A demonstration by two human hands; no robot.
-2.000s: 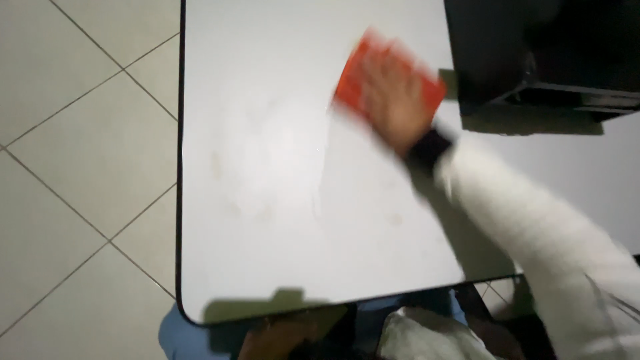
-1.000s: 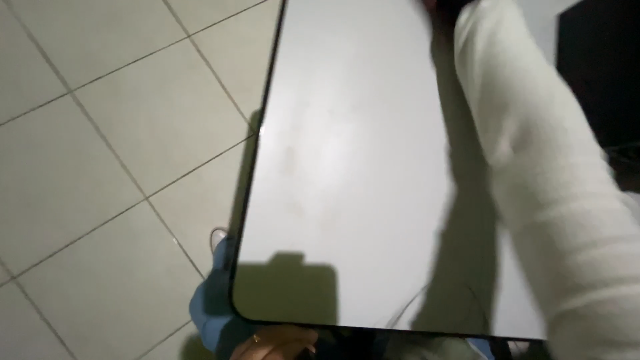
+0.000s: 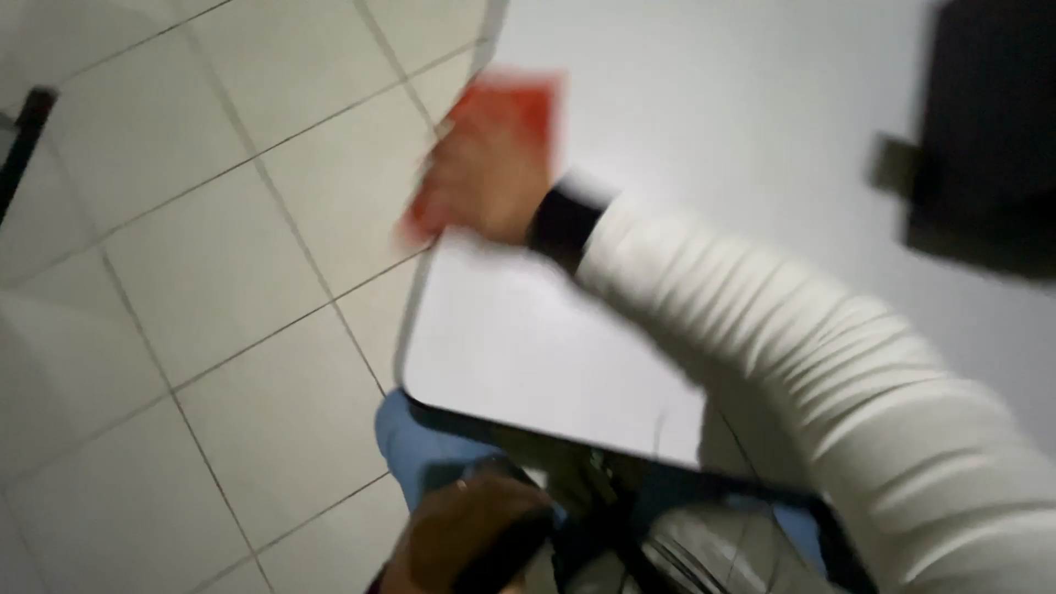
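Note:
A red cloth (image 3: 532,107) lies under my right hand (image 3: 495,177), which presses it flat at the left edge of a white tabletop (image 3: 544,346). Part of the cloth hangs past that edge, and both are blurred. A dark band circles my right wrist below a white sleeve. My left hand (image 3: 474,528) is low in the view, in front of the table's near edge and close to my lap. Its fingers are in shadow, so whether it holds anything cannot be told.
A black object (image 3: 990,132) stands on the tabletop at the upper right, casting a shadow. Pale floor tiles (image 3: 223,272) stretch along the left side, with a dark bar (image 3: 29,140) at the far left. My blue-clad knee (image 3: 412,437) is beside the near left corner.
My right hand, over the upper part of the table with the red cloth two seconds ago and mostly out of view one second ago, is now at the left edge. The view has shifted.

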